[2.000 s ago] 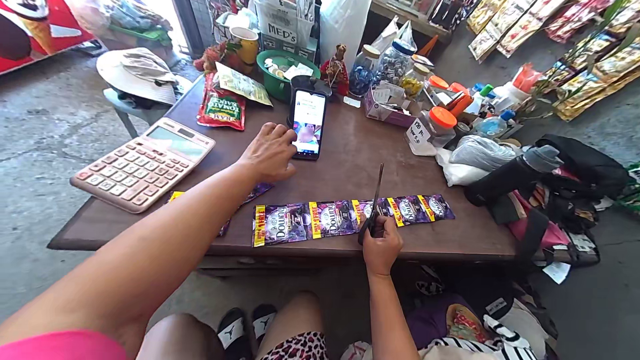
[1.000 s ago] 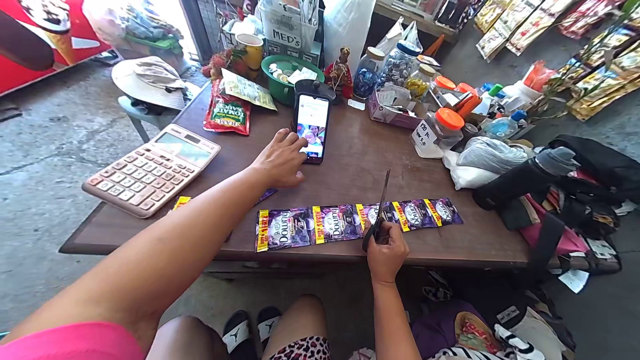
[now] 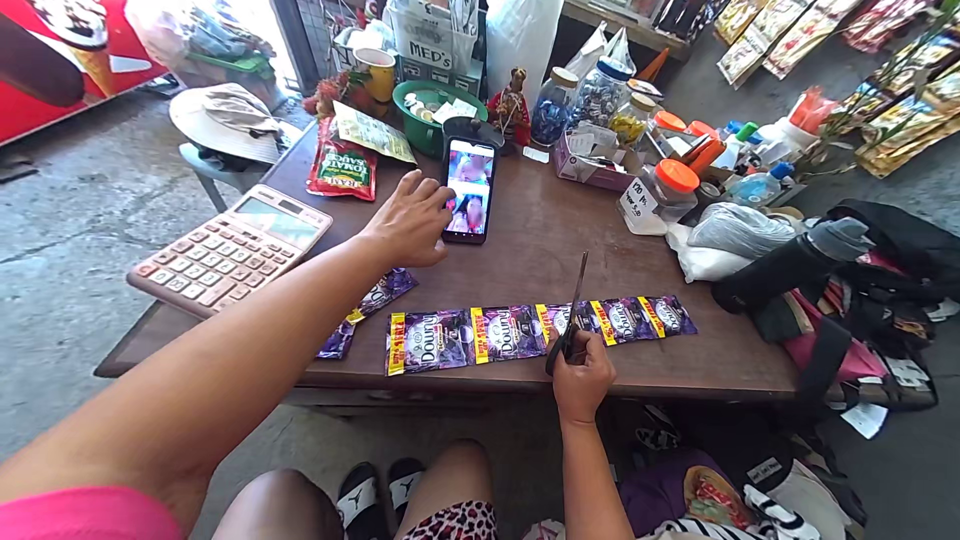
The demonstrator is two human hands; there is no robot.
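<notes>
My left hand (image 3: 411,219) reaches over the brown table to the left edge of an upright smartphone (image 3: 469,191) with a lit screen, its fingers spread and holding nothing. Black-handled scissors (image 3: 576,300) are in my right hand (image 3: 585,375), blades pointing up and away. They cross over a joined strip of purple Downy sachets (image 3: 506,334) lying along the near table edge. More purple sachets (image 3: 386,292) lie partly hidden under my left forearm. A large pink calculator (image 3: 232,251) rests at the left, beside a red tomato sauce pouch (image 3: 342,161).
A green basin (image 3: 424,131) with coins stands behind the phone. Glass jars (image 3: 555,105), a pink box (image 3: 592,154) and an orange-lidded jar (image 3: 660,196) line the back right. A black bottle (image 3: 787,262) and bags lie at the right edge. A hat (image 3: 225,124) sits left, off the table.
The picture on the phone screen has changed. My left hand stays beside the phone, and my right hand keeps hold of the scissors over the sachet strip.
</notes>
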